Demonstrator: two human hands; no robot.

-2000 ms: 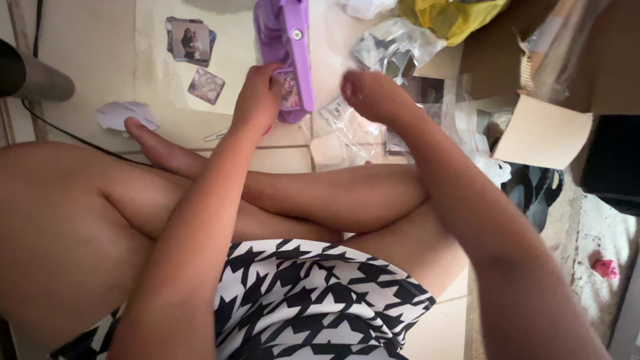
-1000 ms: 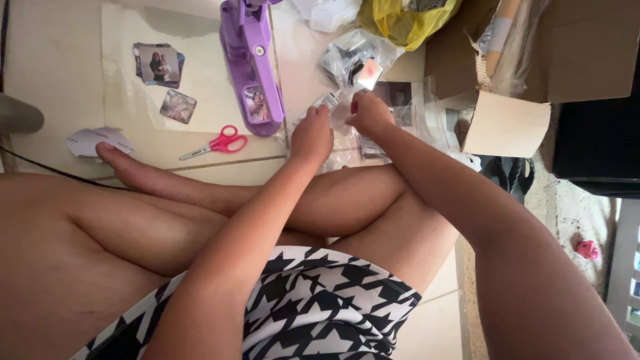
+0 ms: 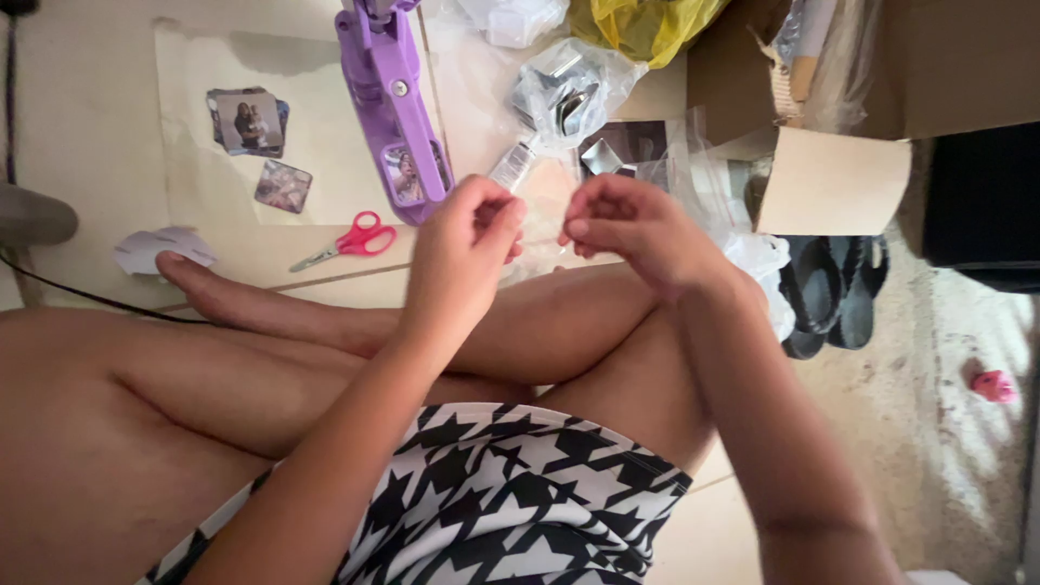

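My left hand point(image 3: 475, 236) is raised with its fingers curled near the thumb, just right of the lower end of a purple hand press point(image 3: 394, 114). Whether something small lies in its fingers is hidden. Across a short gap, my right hand point(image 3: 626, 223) has bent fingers close to its thumb; its grip is unclear too. A square photo piece point(image 3: 402, 175) sits in the press's lower end. Pink-handled scissors point(image 3: 357, 240) lie left of my left hand. Farther left are a stack of square photos point(image 3: 248, 122) and a single photo square point(image 3: 283, 186).
Beyond my hands lie a clear plastic bag with shiny metal parts point(image 3: 569, 93), a yellow plastic bag point(image 3: 650, 24) and a shiny metal piece point(image 3: 605, 156). An open cardboard box point(image 3: 837, 179) is at the upper right, black footwear point(image 3: 829, 284) below it. My crossed legs border the floor area.
My left hand left the purple press, where it was two seconds ago, and went to the clear plastic. Since one second ago, both hands have drawn away from the plastic bag. The scissors have come into plain view.
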